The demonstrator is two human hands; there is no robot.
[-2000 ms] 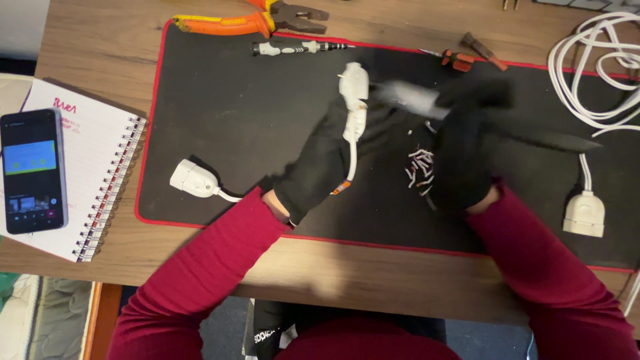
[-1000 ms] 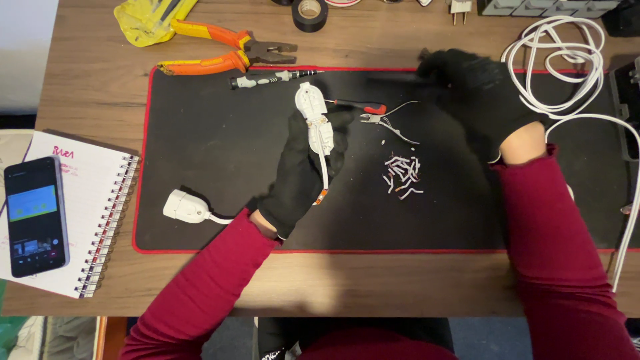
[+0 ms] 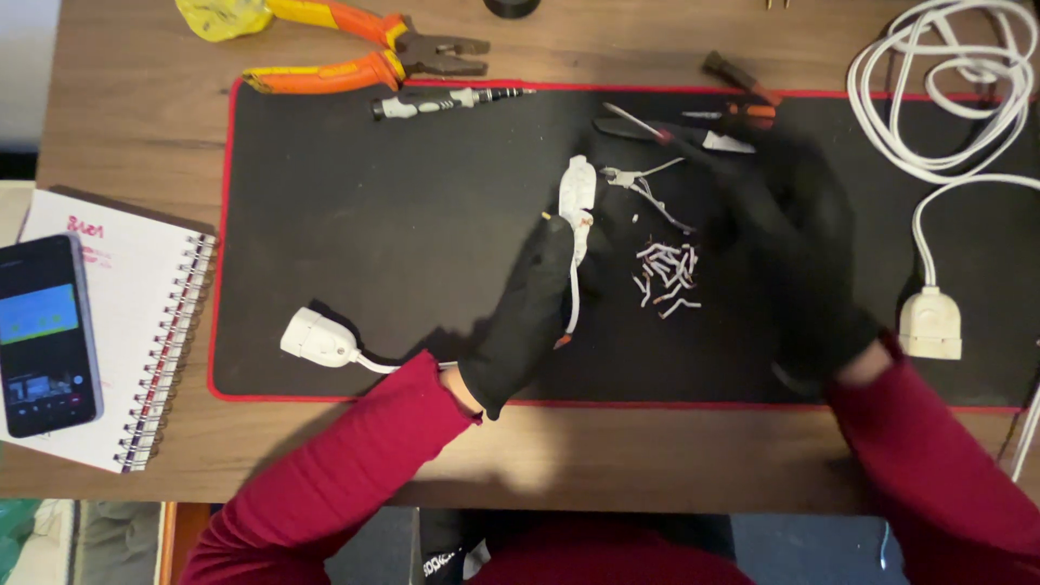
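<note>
My left hand (image 3: 524,313), in a black glove, holds a white electrical fitting (image 3: 577,191) with a short white cable near the mat's middle. My right hand (image 3: 800,252), gloved too and blurred, holds a thin screwdriver (image 3: 642,123) with its shaft pointing up and left. Small wire cutters (image 3: 630,177) lie between the hands, above a pile of cut white wire pieces (image 3: 668,272). A knife (image 3: 634,130) with a black part and a bright part lies beyond them, partly under the screwdriver. A white socket connector (image 3: 321,337) lies left of my left hand, its cable running toward my sleeve.
Orange combination pliers (image 3: 366,57) and a precision screwdriver (image 3: 447,103) lie at the mat's top edge. A small orange screwdriver (image 3: 751,114) is at upper right. Coiled white cable (image 3: 877,106) and another socket (image 3: 930,325) are at right; a phone (image 3: 49,341) rests on a notebook (image 3: 154,284) at left.
My right hand has come down from the mat's top edge and now holds a screwdriver. A knife now lies on the mat beyond the cutters. My left hand still holds the white fitting.
</note>
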